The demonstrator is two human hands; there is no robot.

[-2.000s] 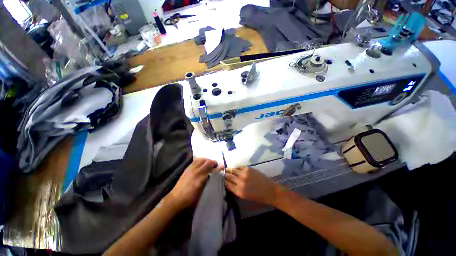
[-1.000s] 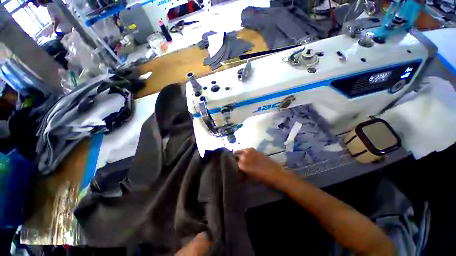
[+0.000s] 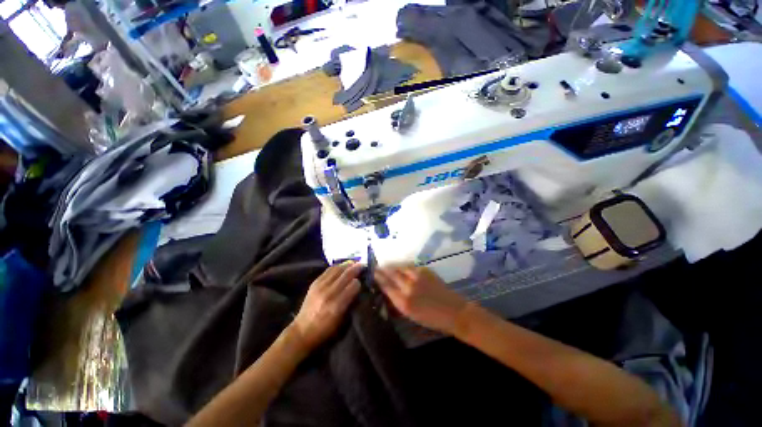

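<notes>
The large dark brown-grey garment (image 3: 251,308) lies left of the needle and hangs over the front table edge. My left hand (image 3: 331,302) grips its edge just in front of the presser foot (image 3: 381,229). My right hand (image 3: 416,293) holds the same edge from the right, fingertips close to my left ones. A narrow dark strip or fold runs between the fingertips towards the needle; whether it is under the foot cannot be told. The white sewing machine (image 3: 451,150) stands behind my hands with its display lit.
Blue-grey scraps (image 3: 501,221) lie under the machine arm. A tan box with a dark rim (image 3: 618,232) stands to their right, before white cloth (image 3: 710,196). A folded bundle (image 3: 125,192) lies at the left. Cut panels (image 3: 459,37) lie behind the machine.
My left hand has come up from low on the cloth to the edge near the needle. A second ago the garment covered that spot; two seconds ago a paler grey side showed between my hands.
</notes>
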